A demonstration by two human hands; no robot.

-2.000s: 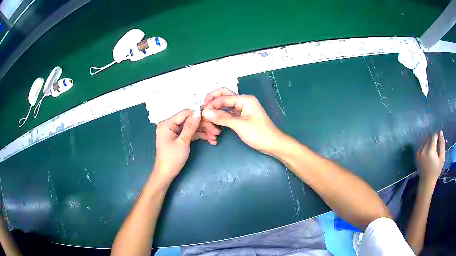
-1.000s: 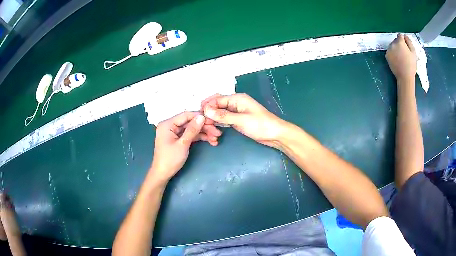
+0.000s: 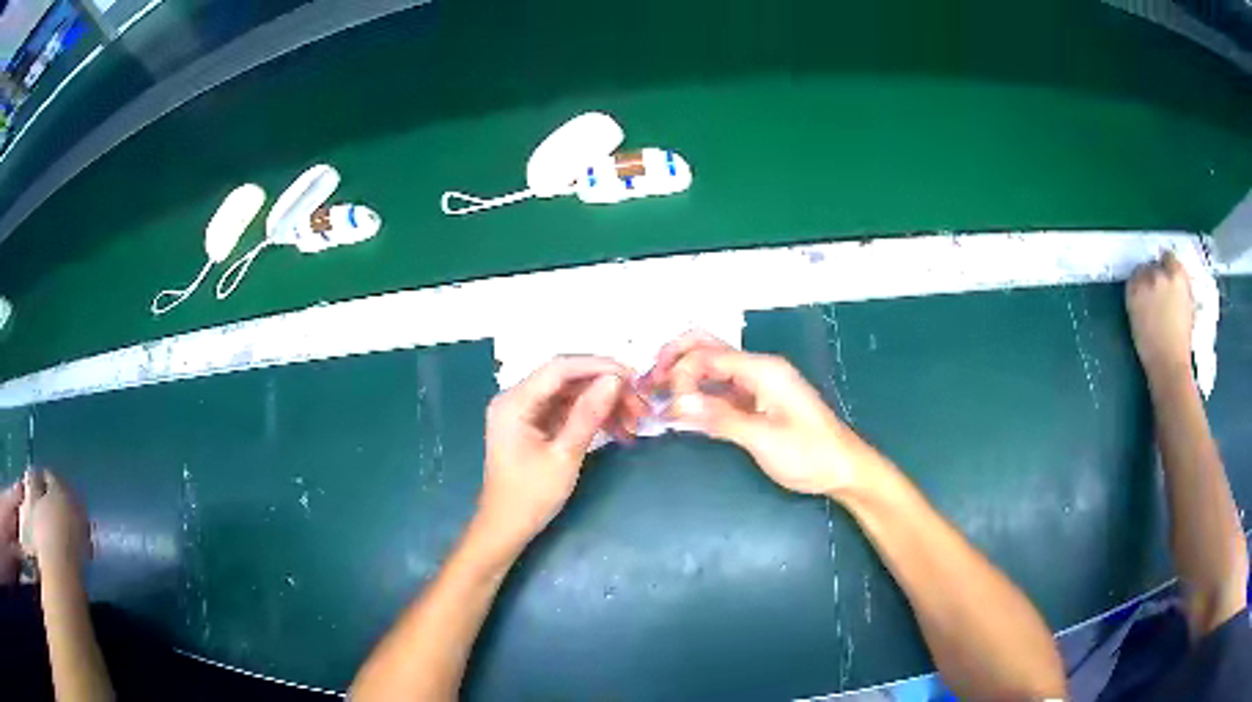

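My left hand [image 3: 549,436] and my right hand [image 3: 769,412] are close together at the near edge of a white work sheet [image 3: 549,343]. The fingertips of both hands almost meet around something small and pale [image 3: 656,407]. It is mostly hidden by the fingers and too small to name. The fingers of both hands are bent, thumbs towards each other. The sheet lies partly over the white edge strip and the dark green worktop.
On the green belt lie an open half with internals [image 3: 634,176], its cover [image 3: 574,148], a second open unit [image 3: 339,226] and a closed white housing [image 3: 235,217]. A neighbour's hand [image 3: 1164,309] is at the right on a white cloth [image 3: 1204,322]; another person's hands [image 3: 52,521] are at the left.
The view has shifted, and the belt devices show further right and lower. My fingertips have parted slightly, with a pale bit showing between them. The left neighbour's hands have come further into view.
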